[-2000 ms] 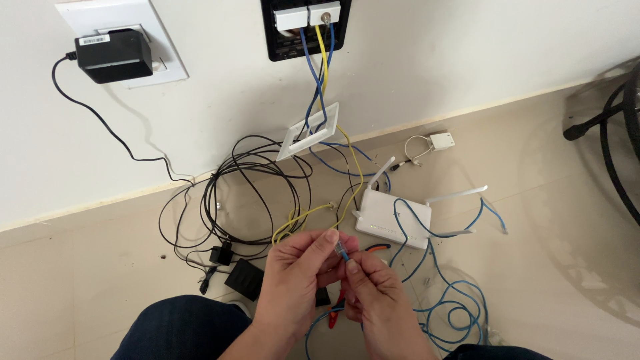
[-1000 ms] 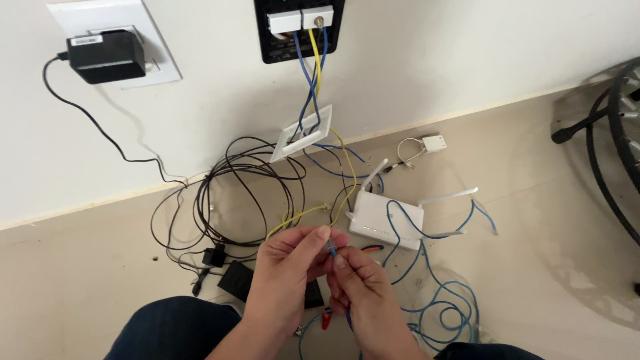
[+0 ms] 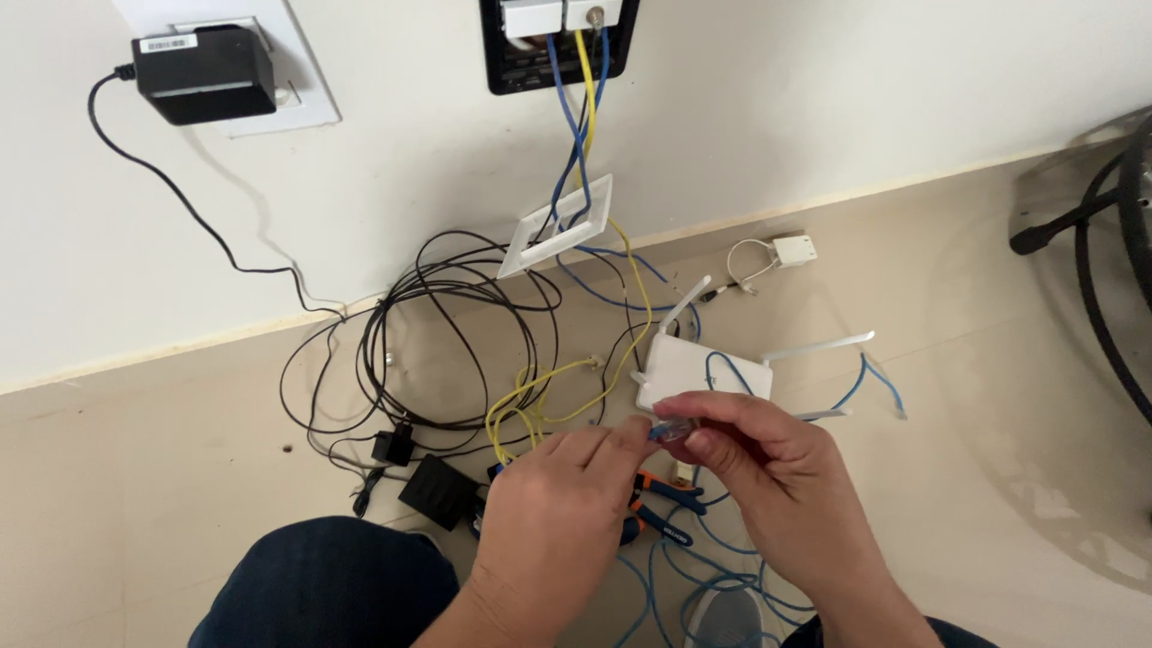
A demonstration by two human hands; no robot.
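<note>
My left hand (image 3: 562, 504) pinches the end of a blue network cable, its fingers closed over most of it. My right hand (image 3: 765, 459) holds a clear plastic connector (image 3: 675, 430) at that cable's end between thumb and index finger. Both sets of fingertips nearly meet, just in front of a white router (image 3: 702, 369) with raised antennas. Below the hands, orange-and-blue handled pliers (image 3: 661, 508) lie on the floor, partly hidden. Loops of blue cable (image 3: 711, 585) spread beneath my right hand.
A black cable coil (image 3: 450, 333), yellow cable (image 3: 504, 409) and black box (image 3: 439, 490) lie to the left. A white wall frame (image 3: 558, 225) hangs around cables from an opened wall box (image 3: 558, 76). A black adapter (image 3: 205, 76) is plugged in. At right stands a black metal base (image 3: 1089, 202).
My hands have turned and shifted about the cable end; the clear connector now shows between my right fingertips. More of the pliers' handles shows below my hands.
</note>
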